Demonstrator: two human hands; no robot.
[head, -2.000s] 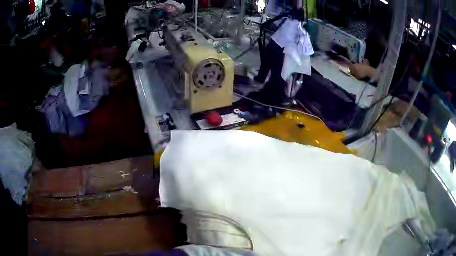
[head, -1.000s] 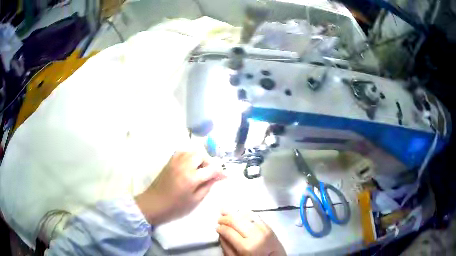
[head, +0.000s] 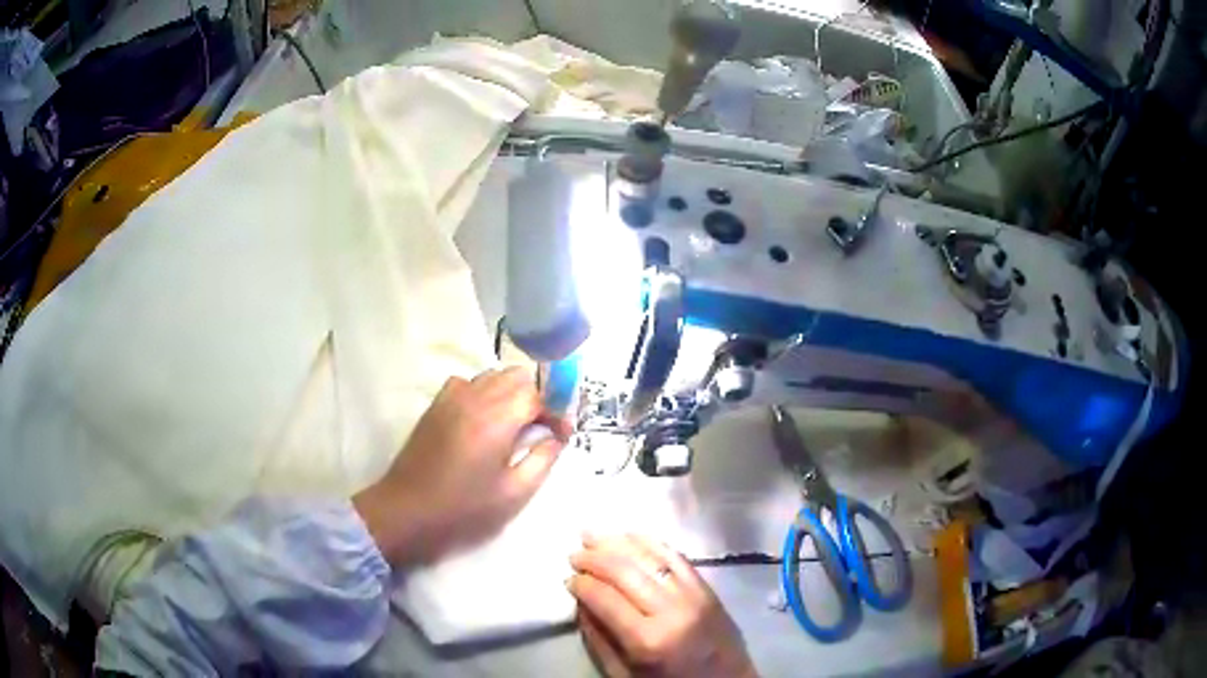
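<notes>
My left hand (head: 463, 457) lies on cream-white cloth just left of the needle area, fingertips bent close to the presser foot (head: 606, 421); a small whitish bit shows between its thumb and fingers. My right hand (head: 651, 607) rests with fingers flat on the right edge of a smaller white fabric piece (head: 496, 583) in front of the needle. The large cream-white panel (head: 172, 318) spreads left of the machine under my left arm. The sewing machine head (head: 847, 265), white with a blue stripe, stands at right. Glare hides the needle tip.
Blue-handled scissors (head: 827, 556) lie right of my right hand. Beyond them is an open box with an orange-yellow edge (head: 956, 589), holding scraps. The glowing lamp (head: 545, 258) hangs beside the needle. A yellow-orange sheet (head: 126, 186) shows at the far left. Pale plastic scraps lie behind the machine.
The view has swung from the far-left panels to the machine. Since one second ago, my left hand has shifted slightly left, the panel's folds show, and my right hand has barely moved.
</notes>
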